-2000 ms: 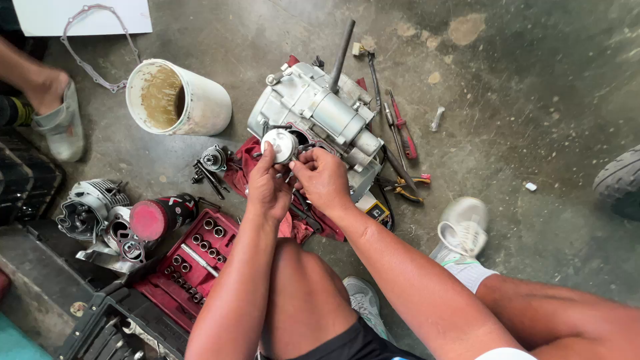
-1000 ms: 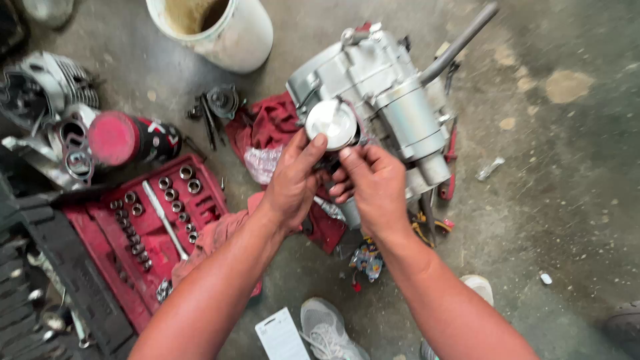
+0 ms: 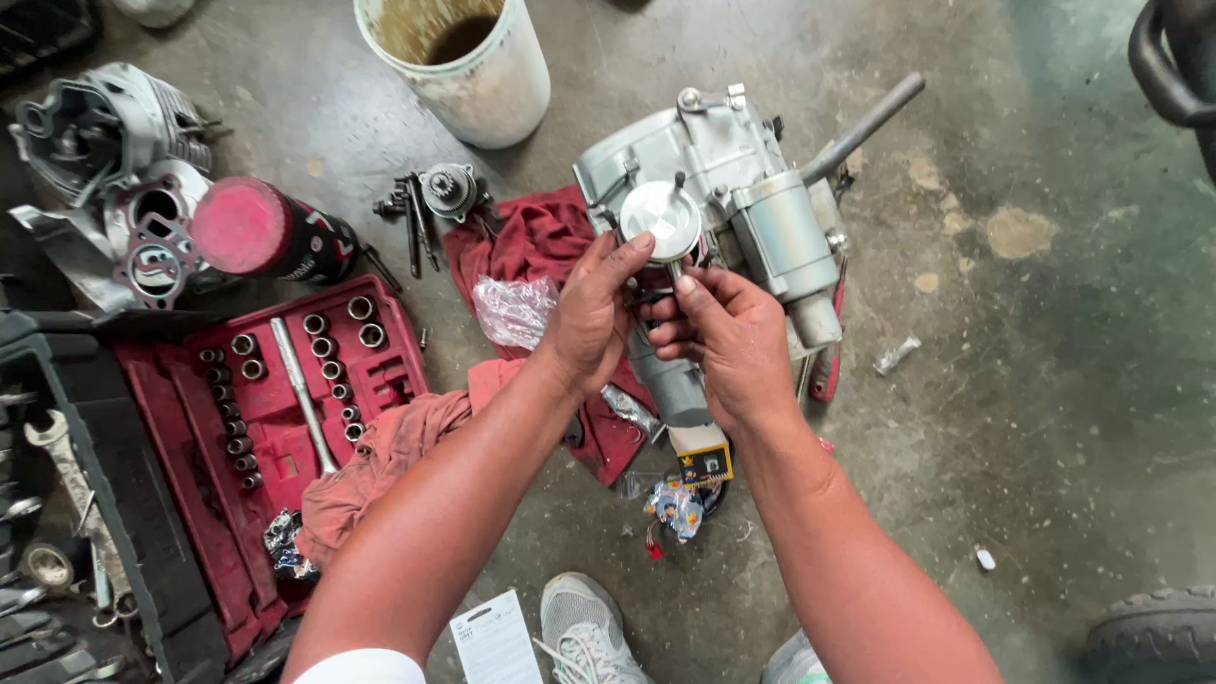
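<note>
A round silver piston (image 3: 662, 220) sits at the opening of a metal engine crankcase (image 3: 708, 142) on the floor. My left hand (image 3: 600, 309) grips the piston's left edge, its thumb on the crown. The fingers of my right hand (image 3: 714, 332) pinch a small metal pin (image 3: 675, 270) at the piston's near side. Whether the pin is inside the piston cannot be told. A cylindrical starter motor (image 3: 781, 237) is on the engine's right. Red cloth (image 3: 518, 223) lies under and left of the engine, with clear plastic wrap (image 3: 516, 310) on it.
A white bucket (image 3: 494, 90) holding dark liquid stands behind. At left are a cylinder head (image 3: 119, 128), a cylinder with a gasket (image 3: 157, 261), a red-capped can (image 3: 245, 226), a red socket case (image 3: 266, 399) and a toolbox (image 3: 114, 475). A small box (image 3: 703, 464) lies below the engine.
The view has shifted and come closer since the first frame. Both hands stay at the piston; the right fingers now show a small pin between them.
</note>
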